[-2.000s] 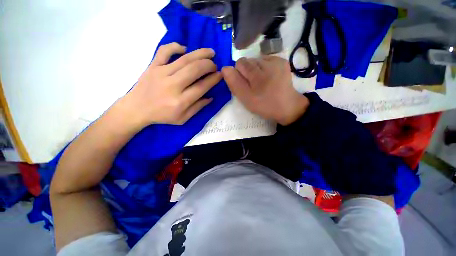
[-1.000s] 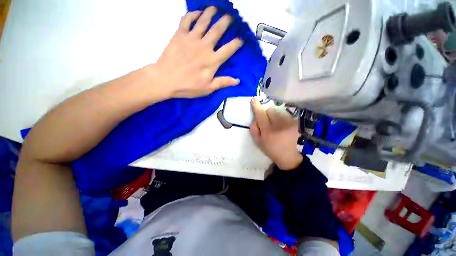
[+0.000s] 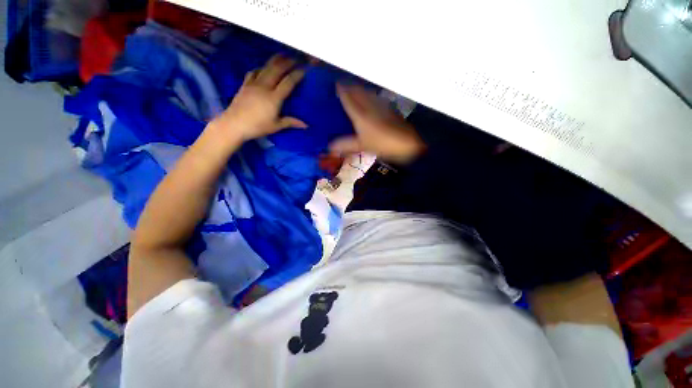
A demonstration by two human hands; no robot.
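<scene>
My left hand (image 3: 265, 98) lies with fingers spread on dark blue fabric (image 3: 311, 106) below the table's front edge. Whether it grips any cloth cannot be told. My right hand (image 3: 375, 129), blurred, is just right of it, thumb apart from the fingers, over the same fabric; nothing shows held in it. A crumpled heap of blue and pale blue garments (image 3: 228, 182) hangs or lies under and left of my hands.
The white table (image 3: 425, 45) with a printed ruler edge crosses the top and right. A metal machine part (image 3: 668, 38) is at the upper right corner. Red items (image 3: 645, 280) lie below the table at right. A blue basket (image 3: 53, 45) stands at the upper left.
The view has swung down and left, away from the machine head. Both hands have moved off the table to the garments below its edge. The blue panel no longer shows on the table.
</scene>
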